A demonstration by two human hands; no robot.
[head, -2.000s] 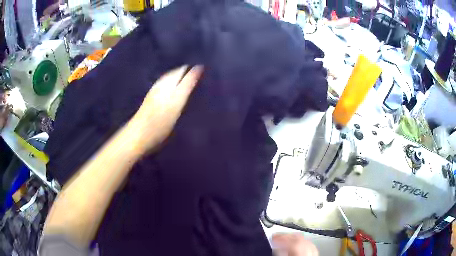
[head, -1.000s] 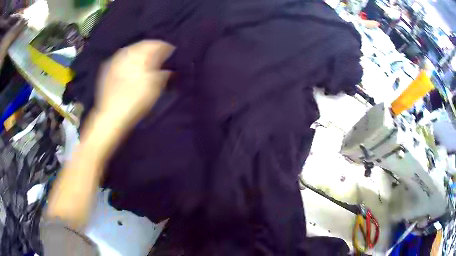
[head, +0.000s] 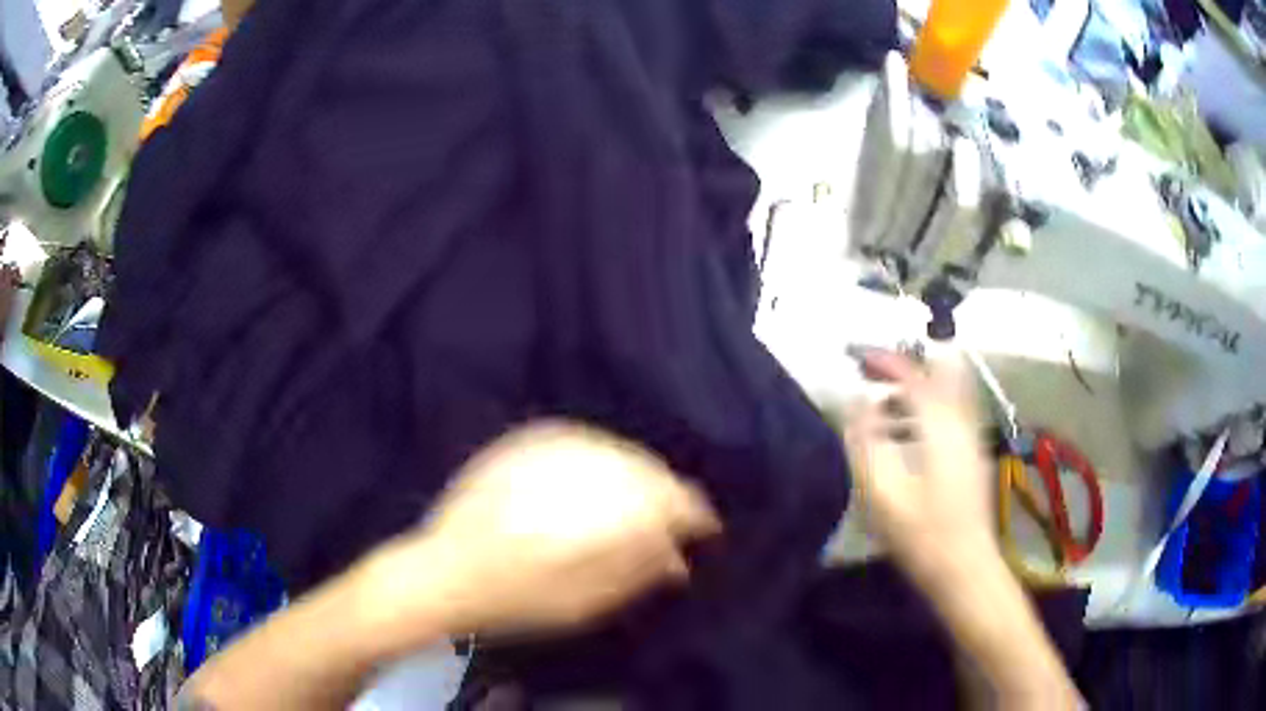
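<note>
A dark garment (head: 417, 264) spreads over the middle of the view, across the pale table and down to the bottom edge. My left hand (head: 569, 521) is blurred and lies over the lower part of the garment, fingers bent towards the right; whether it grips cloth cannot be told. My right hand (head: 916, 445) is blurred, over the pale machine bed just below the needle area and right of the garment's edge. The white sewing machine (head: 1083, 264) stands at the right, its presser foot area partly hidden by my fingers.
Snips with red and yellow-orange handles (head: 1062, 500) lie right of my right hand. A blue tray (head: 1215, 542) is at the right, with a white strip beside it. An orange block (head: 955, 42) tops the machine head. Another machine with a green wheel (head: 72, 159) stands at the left.
My left hand has moved right and down over the garment. My right hand has come into view beside the needle area. The garment's lower part has shifted, and the camera view has shifted too.
</note>
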